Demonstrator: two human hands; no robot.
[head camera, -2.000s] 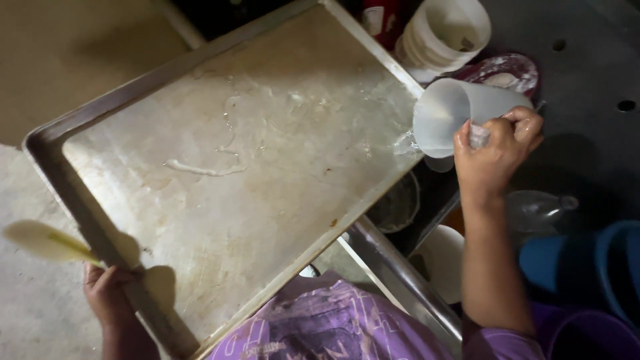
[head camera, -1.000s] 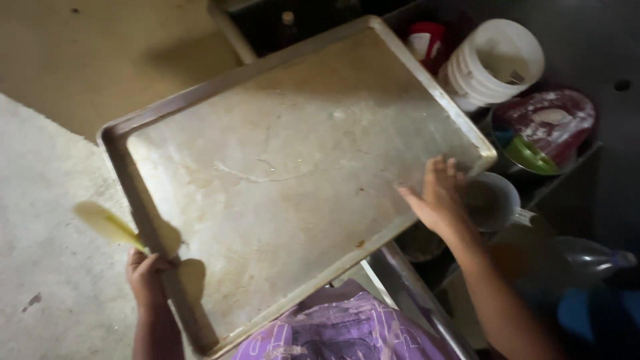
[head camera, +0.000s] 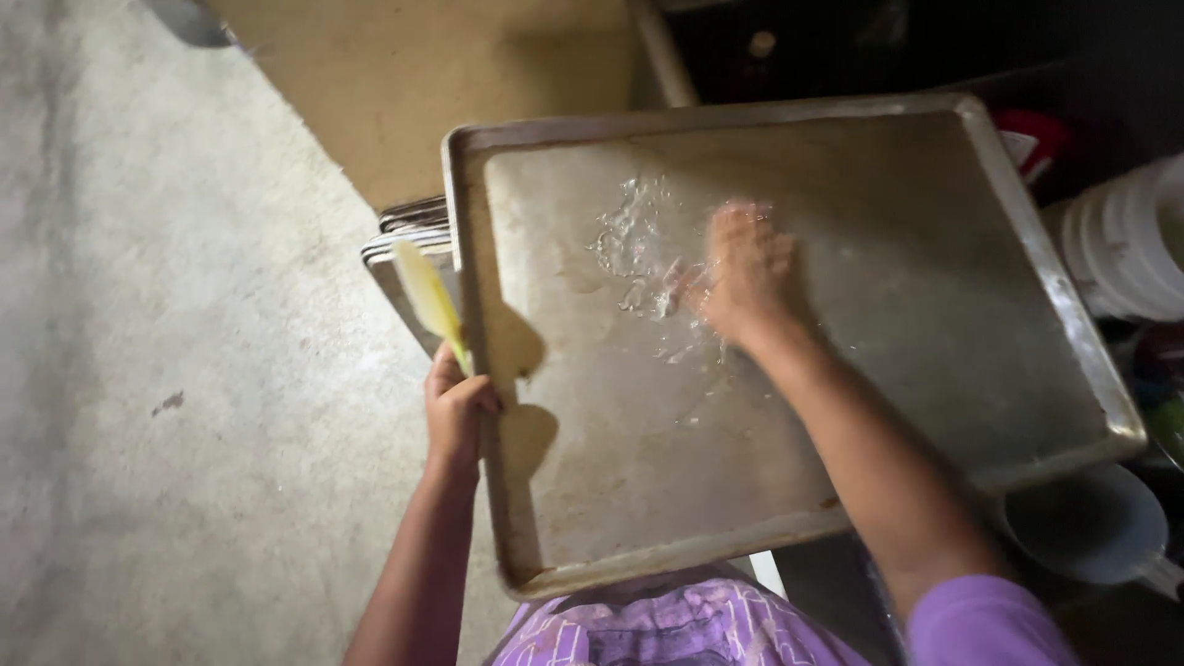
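A large metal sheet pan (head camera: 879, 388) with a raised rim lies in front of me, wet on its surface. My left hand (head camera: 458, 407) grips the pan's left rim and also holds a pale yellow spatula (head camera: 427, 291), blade up, beside that rim. Over the middle of the pan is my right hand (head camera: 751, 268), blurred, fingers spread, touching or just above the splashing water (head camera: 638, 250). Nothing is seen held in it. To the lower right of the pan stands a translucent plastic pitcher (head camera: 1087, 523), its handle pointing right.
Stacked metal trays (head camera: 407, 250) show behind the pan's left edge. White plastic buckets (head camera: 1110, 245) stand at the right, with a red container (head camera: 1031, 143) above them. Concrete floor (head camera: 185, 444) is at left, and a brown board-like surface (head camera: 444, 92) lies beyond the pan.
My right hand has let go of the pitcher, which it held over the pan's right edge two seconds ago, and has moved left to the pan's middle. The view has shifted left.
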